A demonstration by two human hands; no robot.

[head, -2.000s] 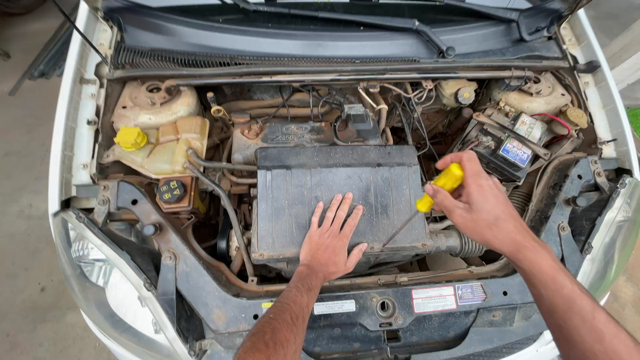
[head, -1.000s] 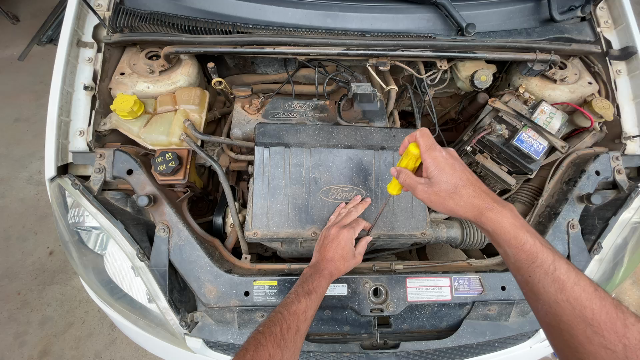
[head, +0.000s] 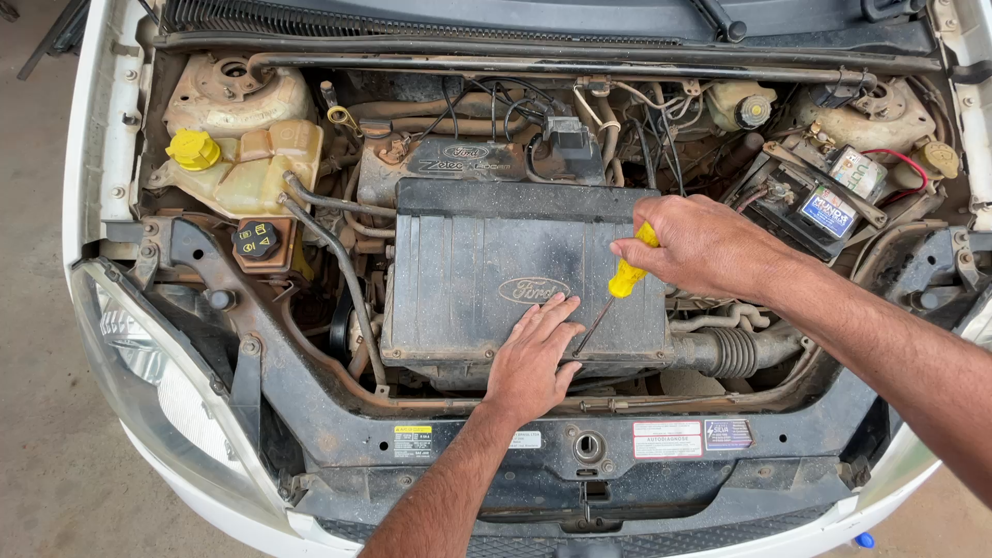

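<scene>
My right hand point(head: 686, 240) grips the yellow handle of a screwdriver point(head: 632, 267). Its shaft slants down to the left, and the tip meets the front edge of the black plastic air filter housing point(head: 457, 263), where a screw seems to sit. My left hand point(head: 535, 356) lies on the front part of that housing with its fingers spread, just left of the tip and below the oval Ford emblem point(head: 535, 291). It holds nothing.
A coolant reservoir with a yellow cap point(head: 194, 149) stands at the left. A ribbed air duct point(head: 732, 353) joins the housing's right side. The battery point(head: 829, 205) sits at the right. In front runs the radiator support panel point(head: 542, 449), bearing several stickers.
Over the two seconds the screwdriver has become steeper, and my right hand has moved up over its handle. My left hand still lies on the housing. The view has shifted slightly.
</scene>
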